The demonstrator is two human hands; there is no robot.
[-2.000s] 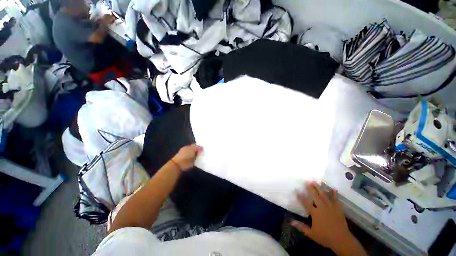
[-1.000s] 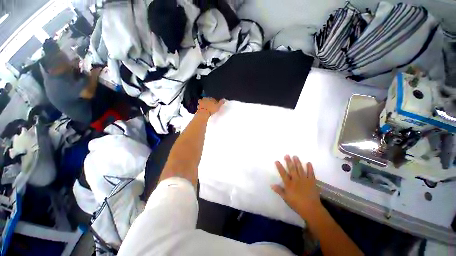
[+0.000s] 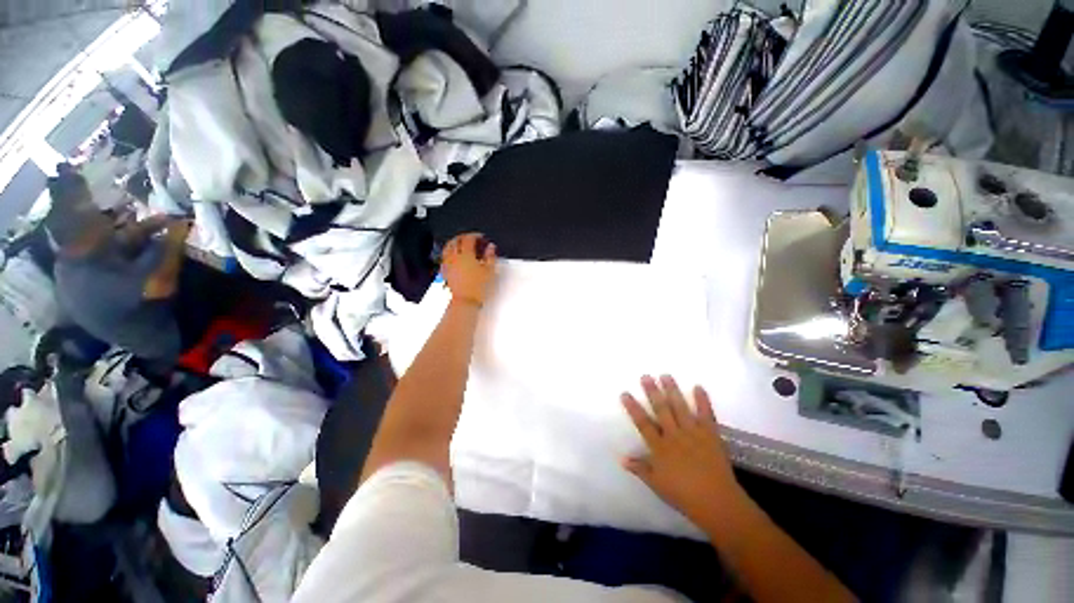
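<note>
A white panel (image 3: pixel 565 377) lies flat in front of me, its front edge hanging over the table edge. A black panel (image 3: pixel 559 194) lies behind it, with its near edge along the white panel's far edge. My left hand (image 3: pixel 469 266) is at the white panel's far left corner, by the black panel's edge; its fingers are bent and I cannot tell whether they pinch the cloth. My right hand (image 3: pixel 674 445) rests flat with fingers spread on the white panel's right part, gripping nothing.
The overlock machine (image 3: pixel 919 236) stands at the right with its shiny plate (image 3: pixel 807 289). Striped fabric (image 3: pixel 824 83) lies at the back. Grey-white and black garments (image 3: pixel 318 165) are heaped at the back left. More garments (image 3: pixel 242 424) lie at the left. A person (image 3: pixel 112 271) sits far left.
My left hand has gone from the white panel's near left edge to its far left corner. My right hand has moved from the near edge onto the panel. The view has shifted toward the machine.
</note>
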